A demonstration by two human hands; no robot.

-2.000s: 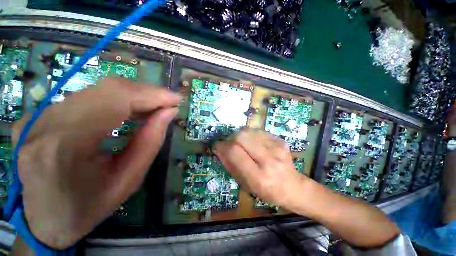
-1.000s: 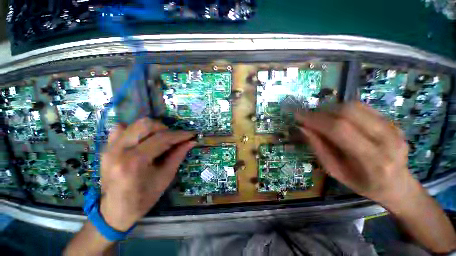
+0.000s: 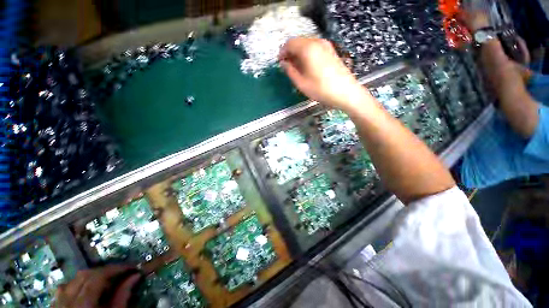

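Note:
My right hand is at the near edge of the white component heap, fingers bent together; whether they hold a piece cannot be told. My left hand is low at the left, cut off by the bottom edge and blurred, over the orange-brown carrier. Its fingertips are dark and I cannot tell what they hold. Green circuit boards lie in that carrier, one partly hidden near the left hand. More boards lie in the grey-green carrier to the right.
A dark blue-black heap lies at the left of the green mat. A black-and-silver heap is right of the white one. A pale rail runs along the carriers. Another worker's arm reaches toward an orange-red heap.
The view has turned toward the right and the bench. My right hand has left the boards and reached out to the white heap. My left hand is now low at the left edge of the orange-brown carrier.

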